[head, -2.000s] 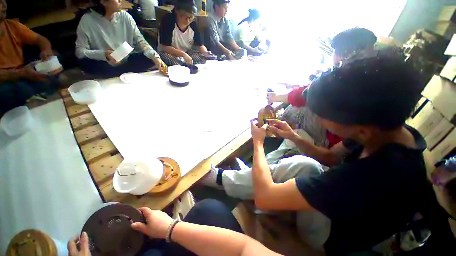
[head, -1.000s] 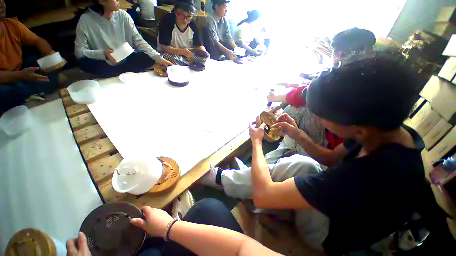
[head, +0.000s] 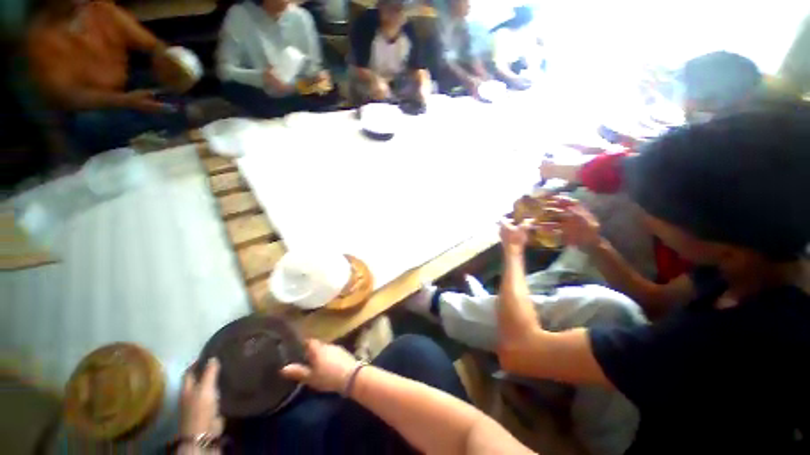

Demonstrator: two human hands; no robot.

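A dark brown base is held above my lap, its flat round face turned up towards me. My right hand grips its right edge, with the thumb on the face. My left hand holds its lower left edge. The picture is blurred, so details on the base are hard to make out. A wood-grain base lies on the white sheet to the left of my left hand.
A white bowl-shaped part stands beside another wood-grain base at the pallet's near corner. White foam sheet covers the pallet. A person in black sits close on the right. Several people sit across the far side.
The view has swung left, so the scene sits further right and more of the left side shows. The dark base remains in both hands, now tilted slightly differently.
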